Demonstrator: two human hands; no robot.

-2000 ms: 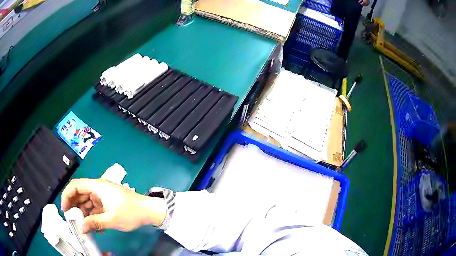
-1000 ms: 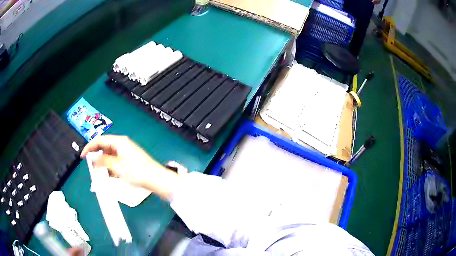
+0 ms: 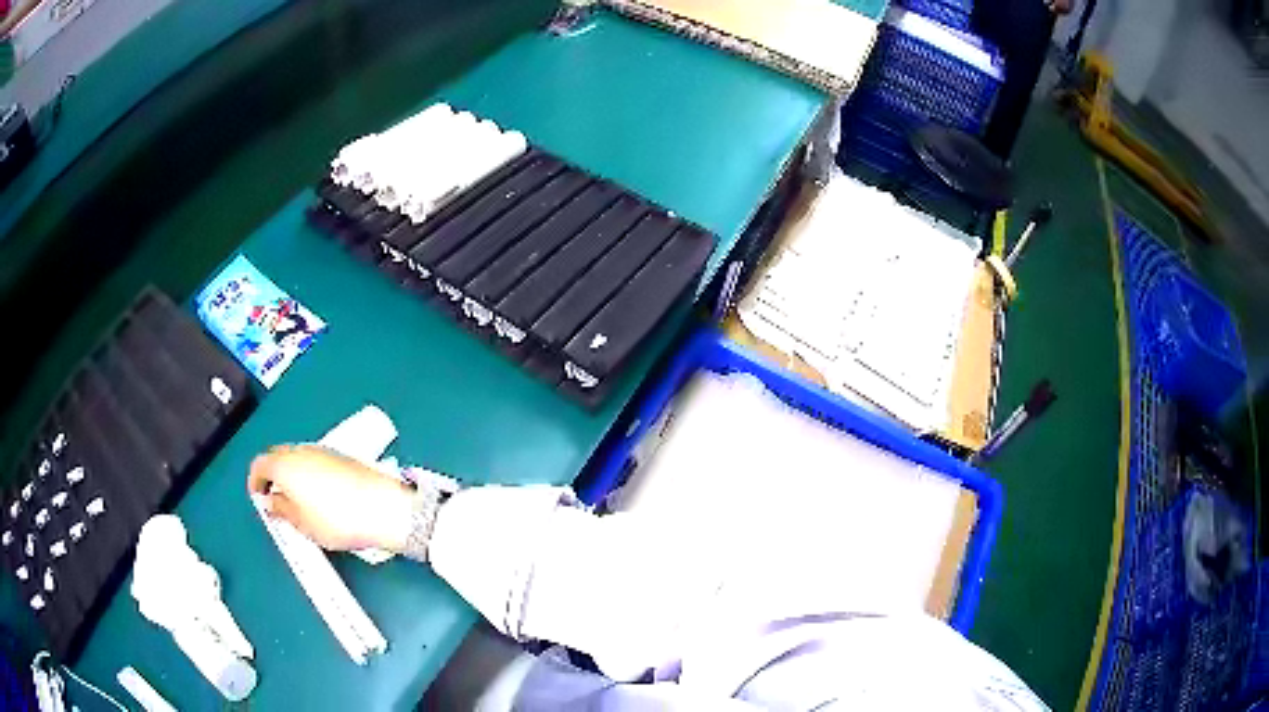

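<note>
My right hand [image 3: 334, 498], with a wristwatch, is over the upper end of a long white tube housing [image 3: 334, 595] and grips it above the green mat. The tube's far end points towards me. A crumpled white cloth [image 3: 167, 556] lies left of it, with what looks like the glue bottle [image 3: 226, 659] lying on its near end. Another white cloth [image 3: 362, 433] lies partly under my right hand. The end of a white tube [image 3: 142, 689] shows at the bottom edge. My left hand is not in view.
A black parts tray [image 3: 146, 403] with small white pieces is at left. A blue printed packet [image 3: 260, 323] lies beside it. A black grooved tray [image 3: 536, 257] holds white tubes [image 3: 425, 160] at its left end. A blue tote [image 3: 849, 417] and cardboard tray [image 3: 981, 355] stand at right.
The bottle that was raised at lower left now appears to lie on the cloth. My left hand has left the picture. My right hand is still on the tube, lower over the mat.
</note>
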